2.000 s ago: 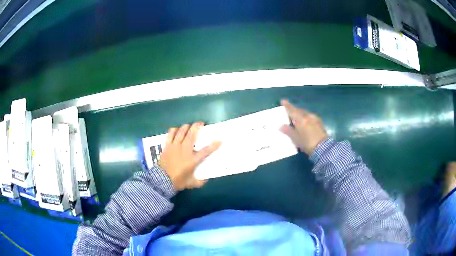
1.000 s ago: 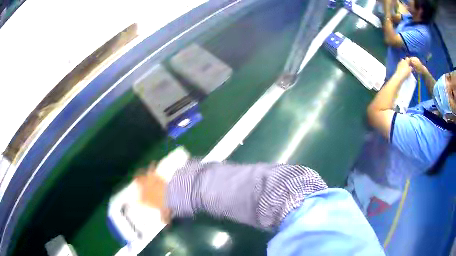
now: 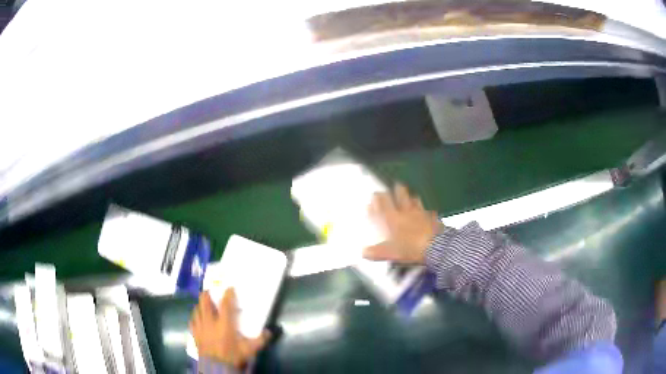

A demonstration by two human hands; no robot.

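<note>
My right hand (image 3: 403, 226) lies on a white carton (image 3: 337, 196) that spans the metal strip; its blue end points toward me and it is somewhat blurred. My left hand (image 3: 223, 330) is on the near part of another white carton (image 3: 255, 274), whose far end reaches over the strip. The fingertips rest on the top face; the grip underneath is hidden. A third carton (image 3: 139, 237) with a black label band and blue end lies on the far side, touching or close to the left-hand carton.
Several white cartons (image 3: 80, 329) stand in a leaning row at the lower left. A greyish carton (image 3: 461, 117) lies on the green belt (image 3: 526, 153). The metal strip (image 3: 540, 204) runs across to a bracket at right. A large white panel hangs at the top.
The view has swung left from the right side of the line. My left hand has come into view on a carton. My right hand's carton now lies across the strip.
</note>
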